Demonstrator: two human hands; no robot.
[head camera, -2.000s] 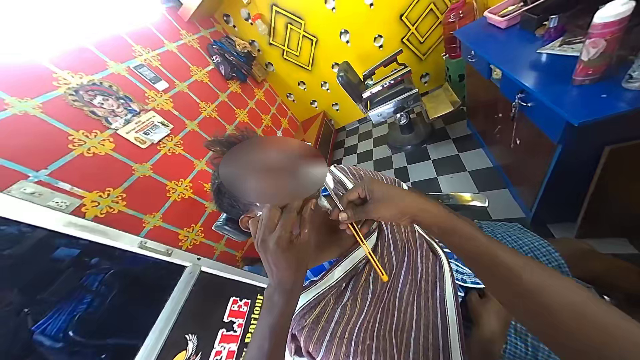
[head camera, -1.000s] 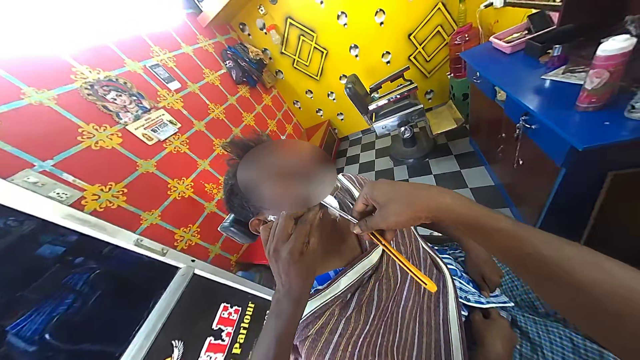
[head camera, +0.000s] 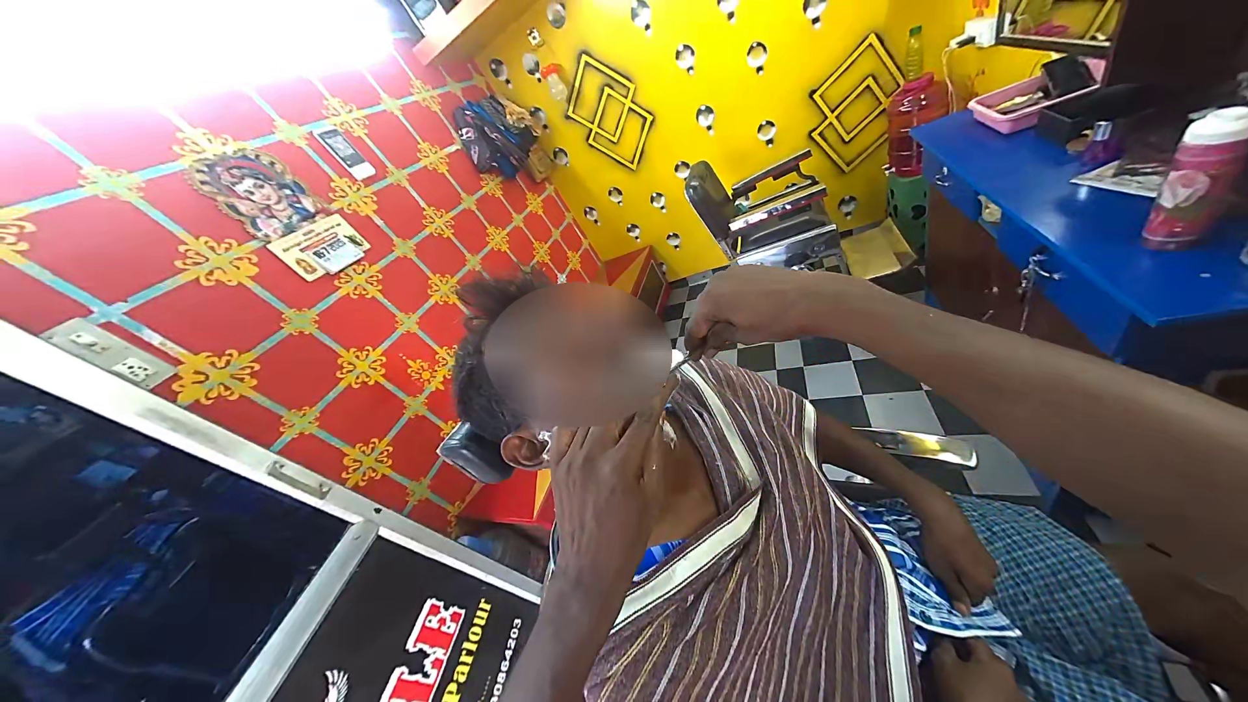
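A seated person (head camera: 507, 390) leans back, draped in a brown striped cloth (head camera: 770, 546) with pale edges. White foam (head camera: 670, 434) shows on the jaw, with a little more beside the ear. My left hand (head camera: 606, 473) lies against the cheek and jaw, fingers spread, holding no tool. On the far side of the face, my right hand (head camera: 731, 310) is pinched round a razor; only a small part shows beneath the fingers, close to the chin, and its orange handle is hidden. Whether the blade touches skin cannot be told.
A blue counter (head camera: 1043, 214) at the right bears a pink bottle (head camera: 1194, 180) and a pink tray (head camera: 1024, 102). Behind stands a barber chair (head camera: 780, 219) on the checkered floor. The seated person's hands (head camera: 960, 561) rest at the lap. A metal-framed dark panel (head camera: 156, 546) is at lower left.
My right hand has moved up and away from the jaw, toward the chin's far side. The razor's orange handle, visible before, is now out of sight. My left hand stays at the cheek and jaw.
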